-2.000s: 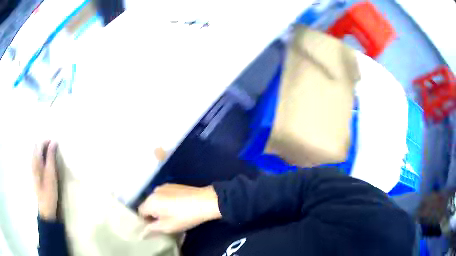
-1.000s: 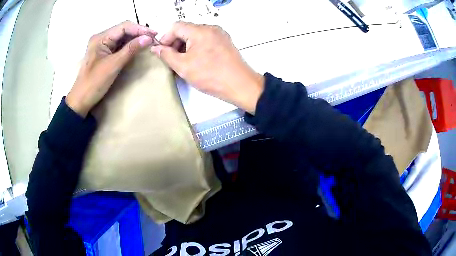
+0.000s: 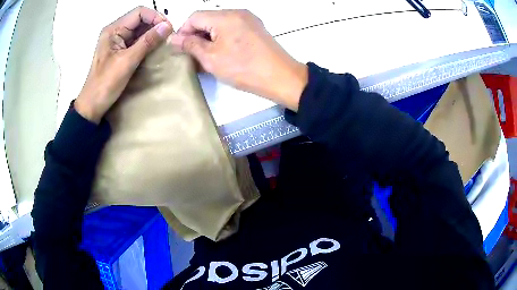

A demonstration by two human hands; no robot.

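Observation:
A khaki cut panel (image 3: 161,124) lies on the white machine table and hangs over its front edge toward my lap, its lower corner folded. My left hand (image 3: 127,54) pinches the panel's top edge between thumb and fingers. My right hand (image 3: 232,48) pinches the same edge just to the right, the fingertips of both hands close together. The fingers hide the exact spot they hold.
A ruler strip (image 3: 261,136) runs along the table's front edge. A dark slim tool (image 3: 418,7) lies at the top right. Another khaki piece (image 3: 29,102) lies at the left. A blue crate (image 3: 127,243) stands below the table; khaki cloth (image 3: 467,124) and red crates (image 3: 501,102) are at right.
Since one second ago, the hands, panel and table edge sit slightly higher in view; both hands keep their pinch. Two seconds ago the hands were apart and the view was turned toward the right-side crates.

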